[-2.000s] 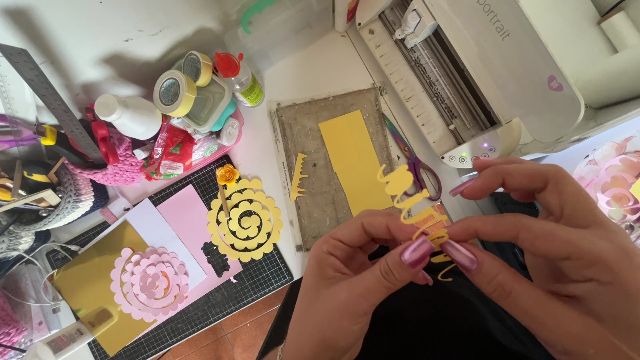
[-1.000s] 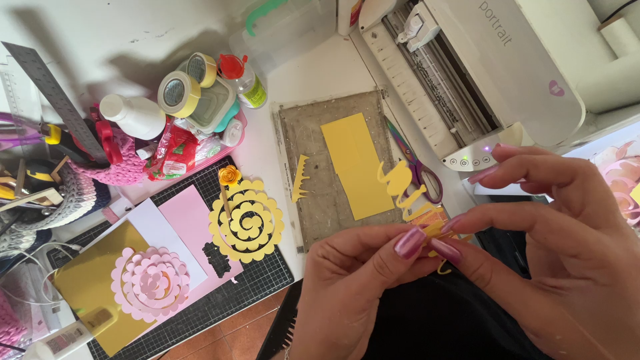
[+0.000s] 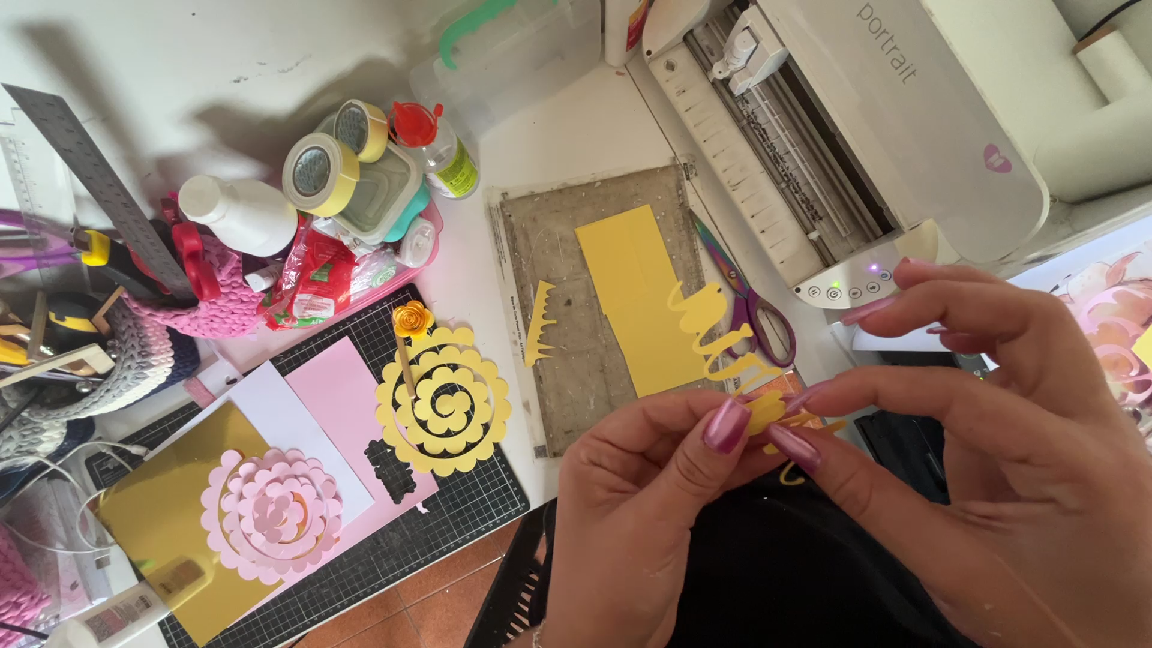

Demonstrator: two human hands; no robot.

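A cut-out piece of yellow script lettering [image 3: 720,342] is pinched between my left hand [image 3: 643,504] and my right hand [image 3: 972,459], above the near edge of the table. Thumbs and fingertips meet on its lower part and hide some of it. Beyond my left hand, a yellow card sheet [image 3: 630,288] lies on a worn, grey-brown cutting mat [image 3: 562,396], with a jagged yellow scrap [image 3: 539,326] to its left. Scissors with purple handles [image 3: 763,326] rest at the mat's right edge.
A cutting machine [image 3: 882,108] stands at the back right. On a black gridded mat [image 3: 477,490] lie a yellow paper spiral [image 3: 490,396], a pink one [image 3: 216,522] and card sheets. Glue [image 3: 441,157], tape rolls [image 3: 319,175] and a crocheted basket [image 3: 216,288] of tools stand at the left.
The fingers of both hands have shifted slightly around the yellow lettering, which stays held between them.
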